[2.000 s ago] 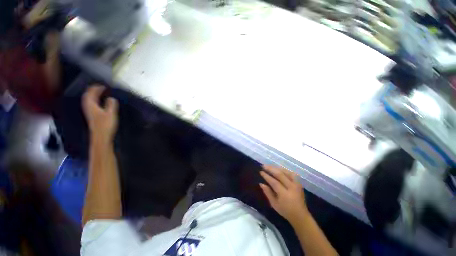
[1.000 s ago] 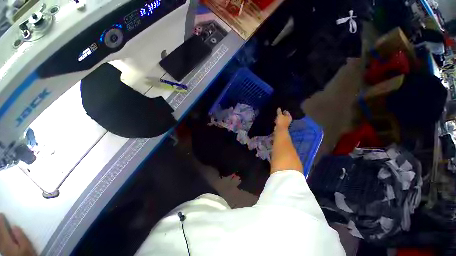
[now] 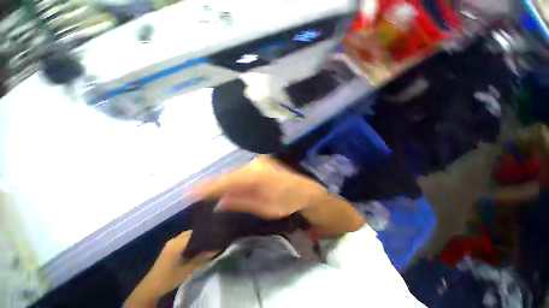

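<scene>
A black cloth piece (image 3: 220, 231) hangs between my hands in front of my shirt, below the table's front edge. My left hand (image 3: 174, 258) is at the cloth's lower left side and grips it, with fingers partly hidden. My right hand (image 3: 256, 189) is blurred, above the cloth and over the table edge; whether it holds the cloth cannot be told. A curved black piece (image 3: 244, 120) lies flat on the white table (image 3: 90, 180), under the sewing machine arm (image 3: 174, 75).
A blue basket (image 3: 355, 135) with pale scraps and black cloth stands right of the table, beside another blue container (image 3: 412, 231). A dark flat rectangle (image 3: 313, 87), a slim blue and yellow-green item (image 3: 293, 111) and a red tray (image 3: 400, 27) are at the table's right end.
My right hand has moved from the blue baskets back to the left, in front of my body. My left hand has come off the table's left part to the black cloth. The view has turned left.
</scene>
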